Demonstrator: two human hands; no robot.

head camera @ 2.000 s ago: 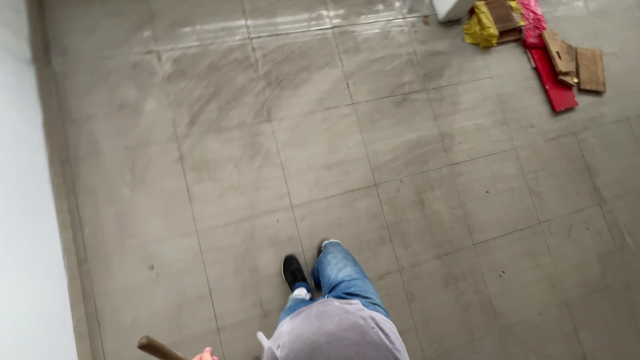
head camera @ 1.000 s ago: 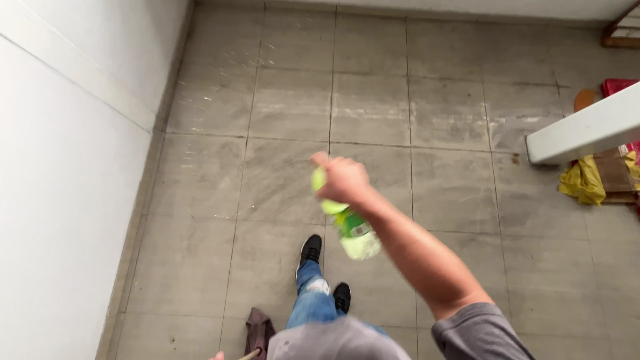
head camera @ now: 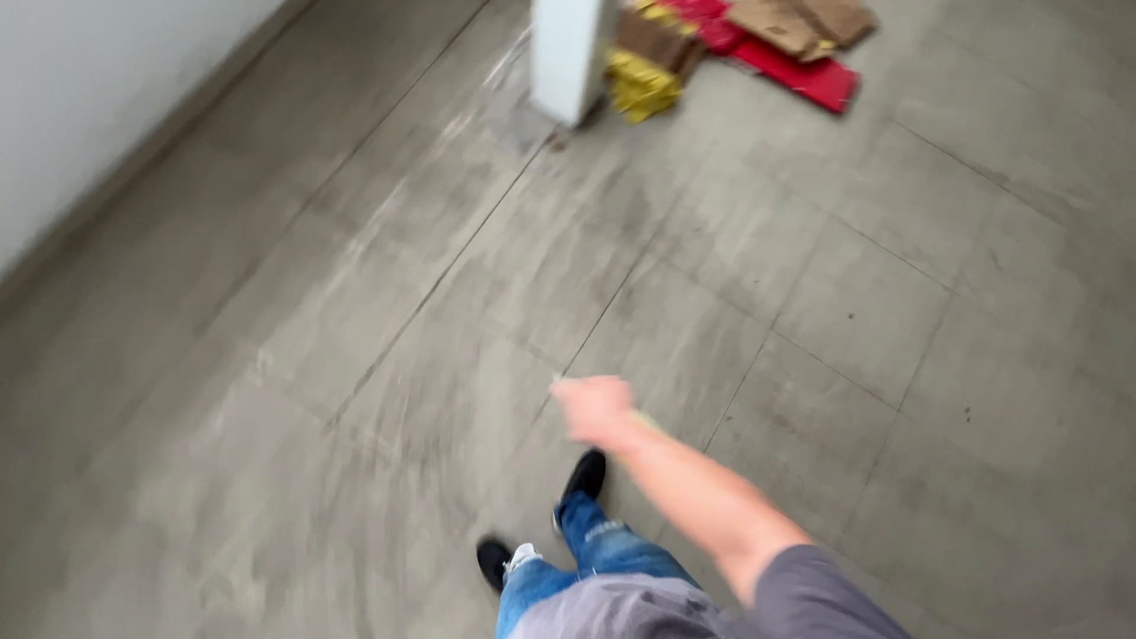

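My right hand (head camera: 596, 408) is stretched forward over the tiled floor (head camera: 479, 355), above and just ahead of my black shoe (head camera: 586, 475). Its fingers look curled, but motion blurs them. A thin yellow-green edge (head camera: 650, 421) shows beside the wrist; the arm hides most of whatever it belongs to. My left hand is out of view. Pale streaks and dark smears mark the tiles around my feet.
A white post (head camera: 568, 62) stands on the floor ahead. Right of it lie yellow plastic wrapping (head camera: 643, 86), flattened brown cardboard (head camera: 785, 25) and a red flat piece (head camera: 803, 78). A white wall (head camera: 115, 98) runs along the upper left.
The view has swung strongly. A second ago my right hand held a green bottle in plain sight; now the arm largely hides it. The dark cloth and stick near my left hand have left the view.
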